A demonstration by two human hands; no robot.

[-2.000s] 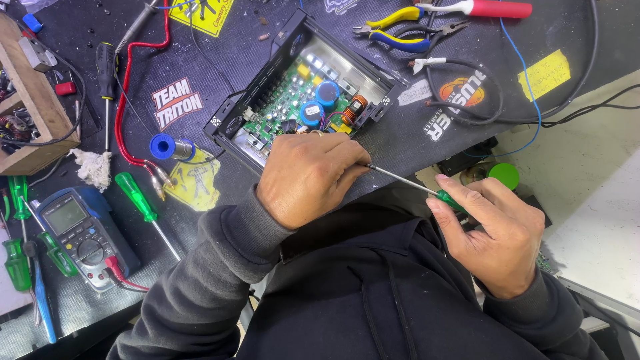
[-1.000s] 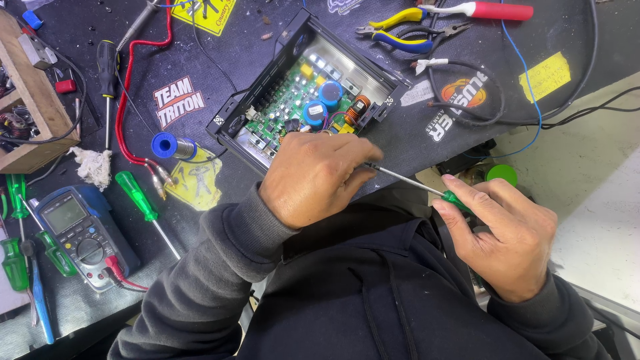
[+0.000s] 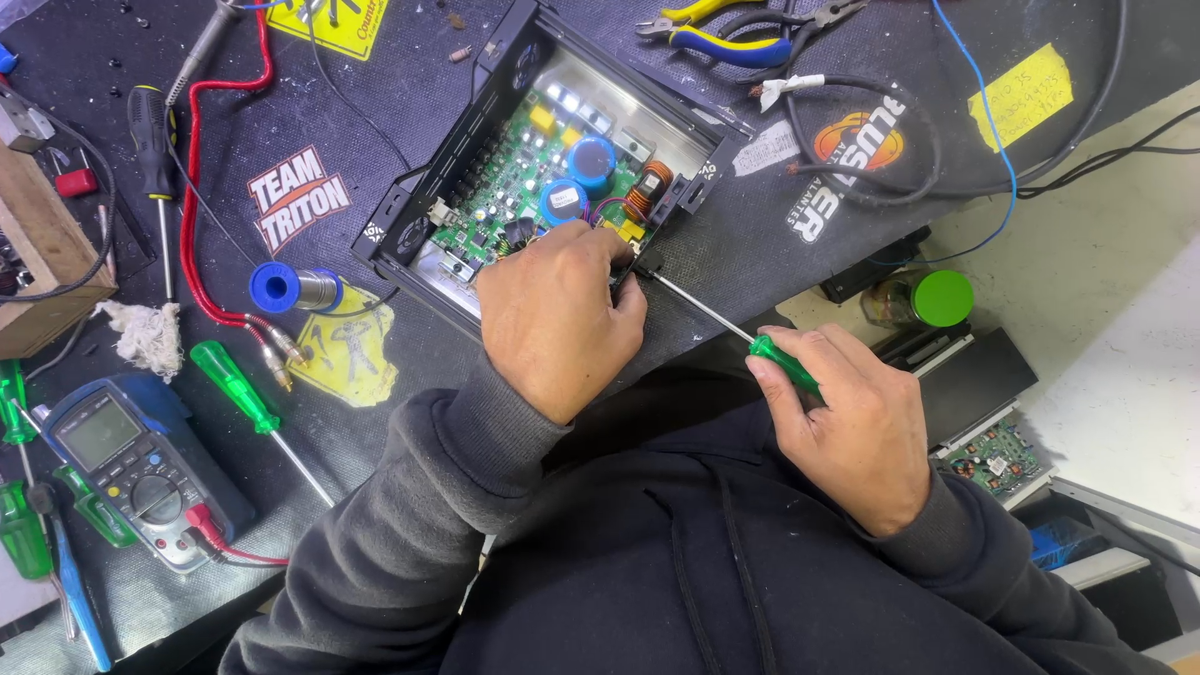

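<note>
An open metal amplifier housing (image 3: 412, 267) lies tilted on the bench, with a green circuit board (image 3: 497, 178) inside it. Two blue capacitors (image 3: 591, 161) and a copper-wound coil (image 3: 645, 192) stand on the board. My left hand (image 3: 562, 319) rests over the near side of the housing, fingers curled at its edge; whether they grip it is hidden. My right hand (image 3: 844, 422) holds a screwdriver (image 3: 703, 307) by its green handle. The shaft points up and left to a small black part (image 3: 647, 262) at the near edge, beside my left fingers.
On the left lie a multimeter (image 3: 155, 469), a green-handled screwdriver (image 3: 239, 389), a solder spool (image 3: 295, 288), a red cable (image 3: 192, 187) and a wooden box (image 3: 47, 234). Pliers (image 3: 731, 42) and black cables (image 3: 919, 187) lie at the back right. A green-lidded jar (image 3: 940, 297) stands beyond the bench edge.
My right hand with the screwdriver has shifted slightly right and down since two seconds ago. My left hand stays at the near edge of the housing.
</note>
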